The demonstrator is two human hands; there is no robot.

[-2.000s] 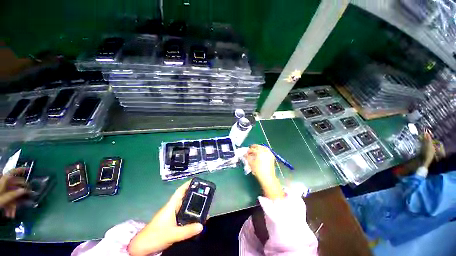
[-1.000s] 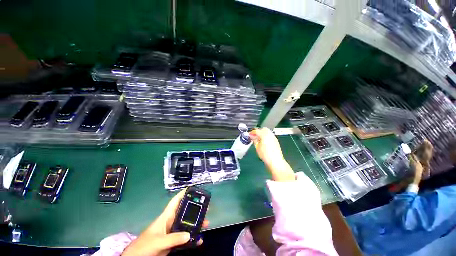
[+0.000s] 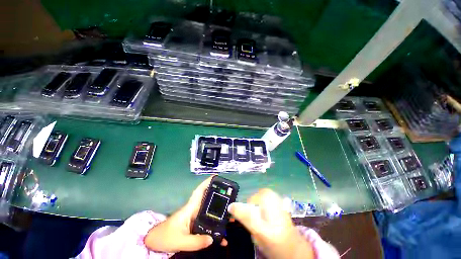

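Observation:
A black mobile phone (image 3: 218, 205) with a pale screen outline is held upright, screen facing me, at the bottom centre. My left hand (image 3: 177, 225) is shut around its left side and lower end. My right hand (image 3: 265, 217) is at the phone's right edge, with something small and white at the fingertips touching the screen area; it looks like the wiping cloth, but is blurred. A small parts tray (image 3: 230, 165) with black frames stands behind the phone. A white solvent bottle (image 3: 276, 135) stands at the tray's right.
Three phones (image 3: 141, 160) lie on the green mat at left. Clear phone trays (image 3: 121, 112) and stacked trays (image 3: 232, 91) stand behind. A blue pen (image 3: 313, 169), film scraps (image 3: 302, 207) and right-hand trays (image 3: 394, 195) lie right. A slanting post (image 3: 354, 76) rises behind.
My right hand has moved from the bottle down to the phone in my left hand. The view has shifted, bringing trays at far left into sight and uncovering the blue pen.

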